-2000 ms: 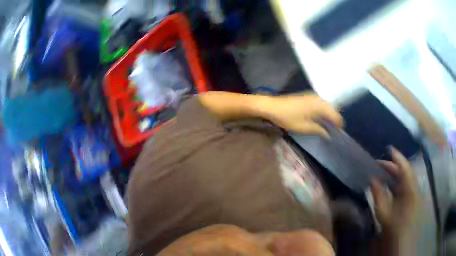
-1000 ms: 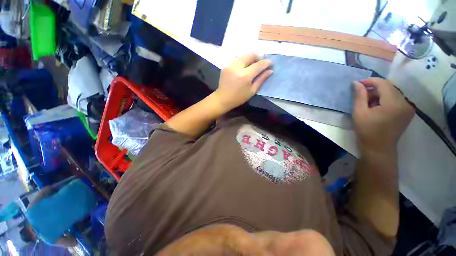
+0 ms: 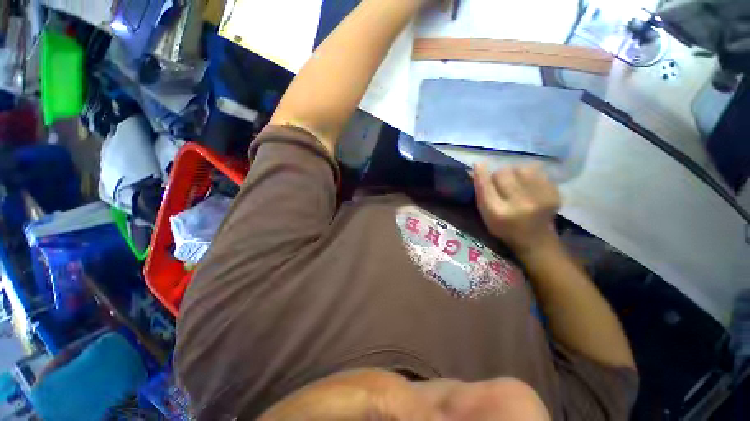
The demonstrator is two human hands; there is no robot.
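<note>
A pale grey-blue denim panel [image 3: 497,117] lies flat near the table's front edge, on a clear template sheet [image 3: 582,152] that shows past its right end. A tan-brown strip [image 3: 514,54] lies just behind the panel. My right hand [image 3: 516,197] is at the front edge of the panel and sheet, fingers curled; whether it pinches the sheet's edge is unclear. My left arm reaches to the back of the table, and the left hand is cut off by the top edge of the picture.
The needle area [image 3: 644,34] is at the upper right. A black strip [image 3: 670,148] runs along the table to the right. A navy denim piece [image 3: 331,18] lies partly behind my left arm. A red basket [image 3: 158,261] with a clear bag stands at left.
My left hand has left the panel and moved up out of the picture. My right hand has moved from the panel's right end to its front edge. The panel now lies flat.
</note>
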